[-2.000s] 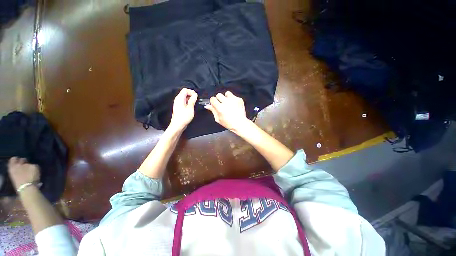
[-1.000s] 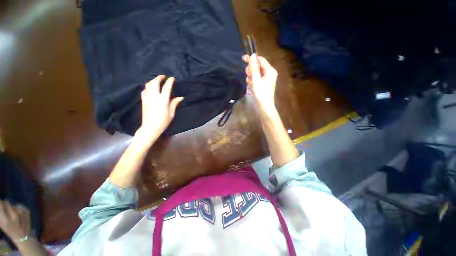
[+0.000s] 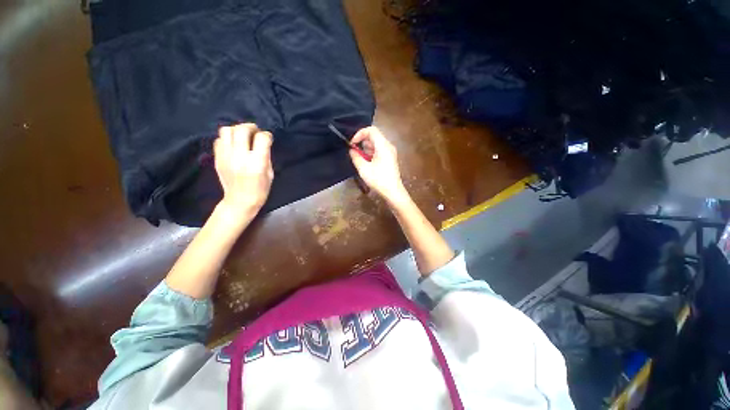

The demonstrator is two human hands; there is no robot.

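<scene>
A black garment lies flat on the brown table in front of me, its near edge bunched. My left hand is at the near edge with its fingers bent down on the cloth, gripping a bit of it. My right hand holds thread snips with a red handle at the garment's right near corner. The blades point up and left over the cloth. Any loose thread is too fine to see.
A large pile of black and navy garments with white labels is at the right. Yellow tape marks the table edge. Beyond it is grey floor with dark cloth and bars. Part of another person's arm shows at the lower left.
My right hand with the snips has come down and left from beside the garment to its near corner. My left hand's fingers have closed on the cloth. The view has shifted right.
</scene>
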